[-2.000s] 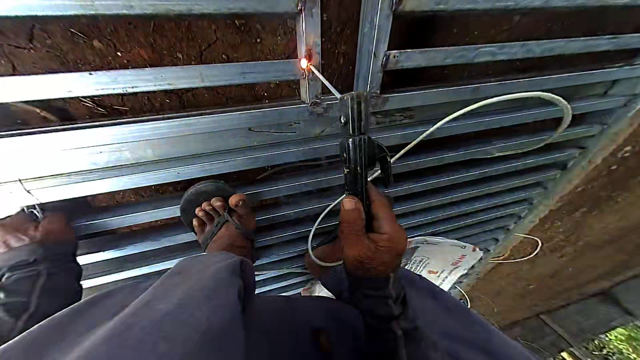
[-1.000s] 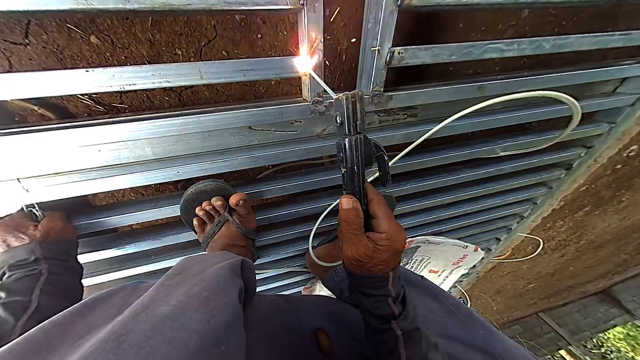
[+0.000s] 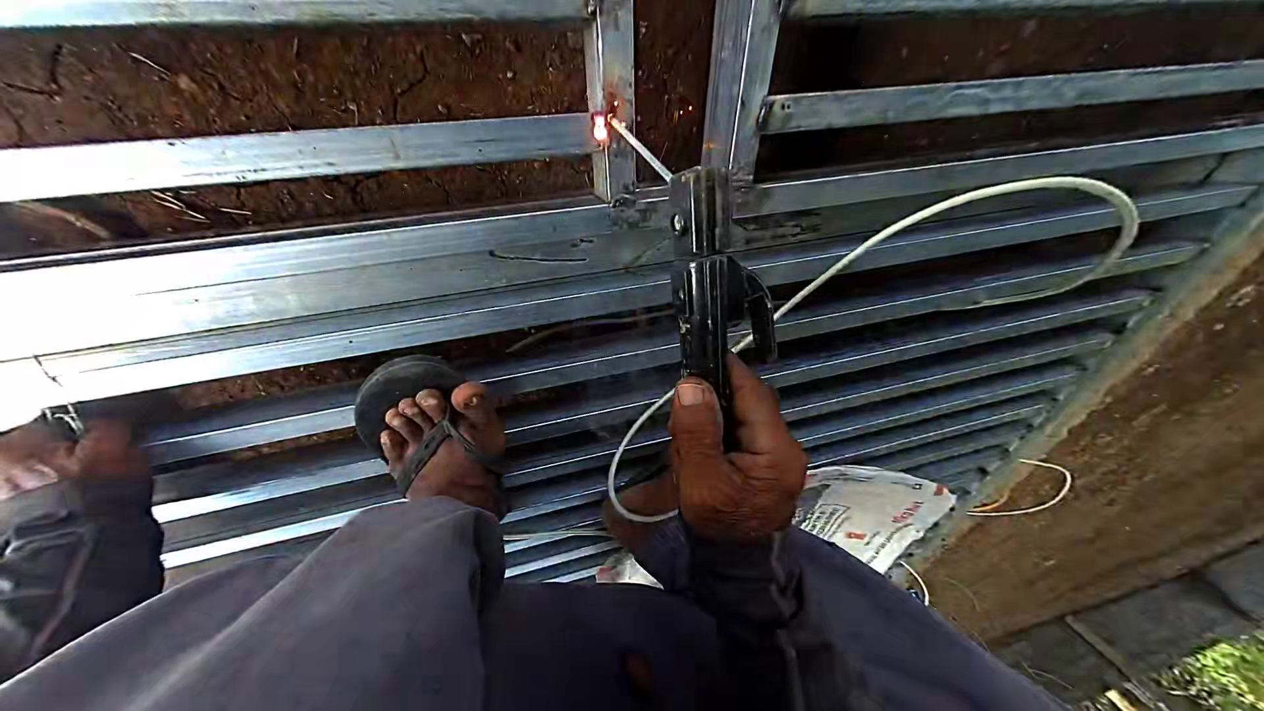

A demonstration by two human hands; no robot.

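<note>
My right hand (image 3: pixel 736 454) is closed around the black handle of a welding electrode holder (image 3: pixel 703 267). A thin welding electrode (image 3: pixel 640 148) sticks out of its jaws up and to the left. Its tip is at a glowing red spot (image 3: pixel 600 128), where a horizontal metal bar (image 3: pixel 395 150) meets a short upright metal tube (image 3: pixel 612 79). At the far left edge my left hand (image 3: pixel 74 456) is by the metal frame, near a thin wire piece (image 3: pixel 61 420); glare and blur hide whether its fingers grip anything.
A pale cable (image 3: pixel 948 202) loops over the metal slats (image 3: pixel 987 296) on the right and passes by my right hand. My sandalled foot (image 3: pixel 444 444) stands on the slats. A printed white sack (image 3: pixel 879 509) lies at the lower right, beside a brown earthen edge (image 3: pixel 1116 474).
The bright arc with sparks at the joint one second ago has dimmed to a small red glow. The electrode holder has stayed in nearly the same place, and my left hand has hardly moved.
</note>
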